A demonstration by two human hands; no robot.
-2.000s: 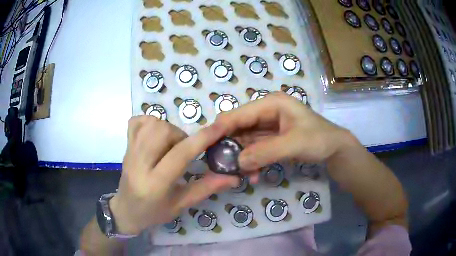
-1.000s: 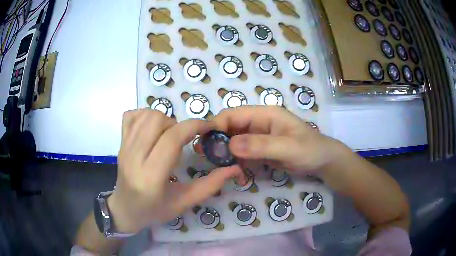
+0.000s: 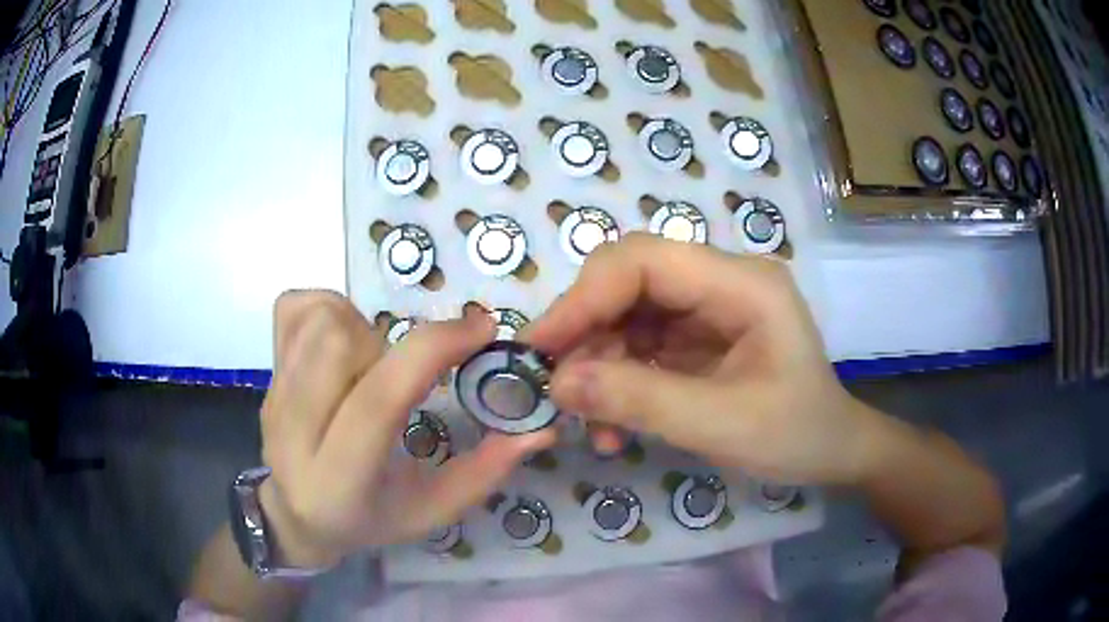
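Note:
A round speaker driver unit [image 3: 506, 391] is held up over the foam tray, its pale ring and grey metal centre facing me. My left hand [image 3: 377, 425] grips its edge between thumb and index finger, at the top and bottom. My right hand [image 3: 693, 352] touches its right edge with thumb and fingertip. The white foam tray [image 3: 371, 122] lies under both hands, with rows of units seated pale ring up. Several tan-brown pockets at its far end hold no unit. My hands hide some units in the middle rows.
A clear plastic tray [image 3: 924, 213] at the upper right holds dark-faced units on brown card. Stacked trays [image 3: 1076, 280] stand at the far right. A meter [image 3: 55, 158], wires and a tan board [image 3: 112, 194] are at the left. The bench's blue edge [image 3: 183, 374] runs across.
The held unit has turned from its dark domed face to its pale-ringed back. My right hand's fingers have shifted around its edge. The tray appears slightly further right in view.

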